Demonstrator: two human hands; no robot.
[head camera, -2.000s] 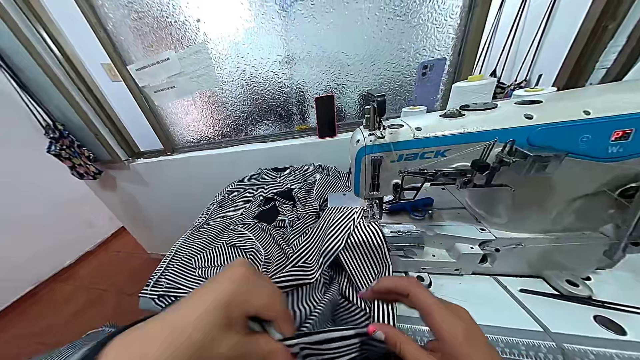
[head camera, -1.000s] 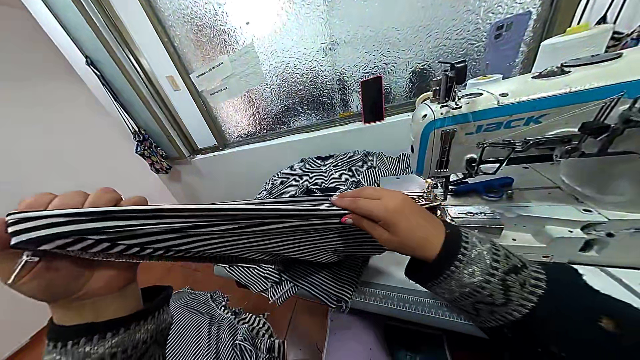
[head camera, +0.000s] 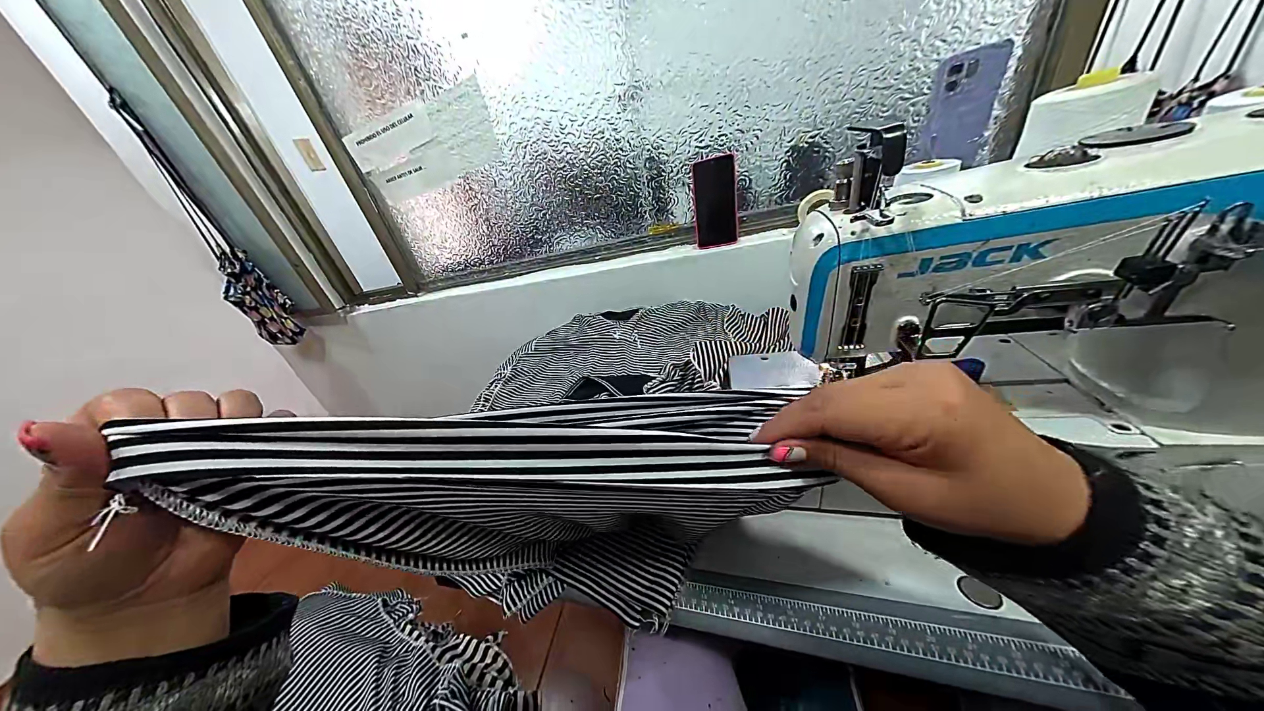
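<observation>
A black-and-white striped knit garment (head camera: 444, 454) is stretched across the view between my two hands. My left hand (head camera: 128, 513) grips its folded band at the far left, with a thread tail and an overlocked seam beside the palm. At the band's right end, my right hand (head camera: 918, 454) pinches the fabric between thumb and fingers, just before the needle area of a white and blue Jack sewing machine (head camera: 987, 257). Behind the band, another striped garment (head camera: 622, 346) lies in a heap near the wall. The needle is hidden.
More striped fabric (head camera: 385, 652) lies low at the left, above a reddish floor. A ruler strip (head camera: 889, 632) runs along the table's front edge. A phone (head camera: 715, 200) leans on the window sill. Thread cones (head camera: 1086, 118) stand behind the machine. A patterned pouch (head camera: 259, 296) hangs by the window.
Two seconds ago both hands were close together on the bunched fabric before the machine; now they are wide apart with the band pulled straight. Since one second ago the pose is much the same.
</observation>
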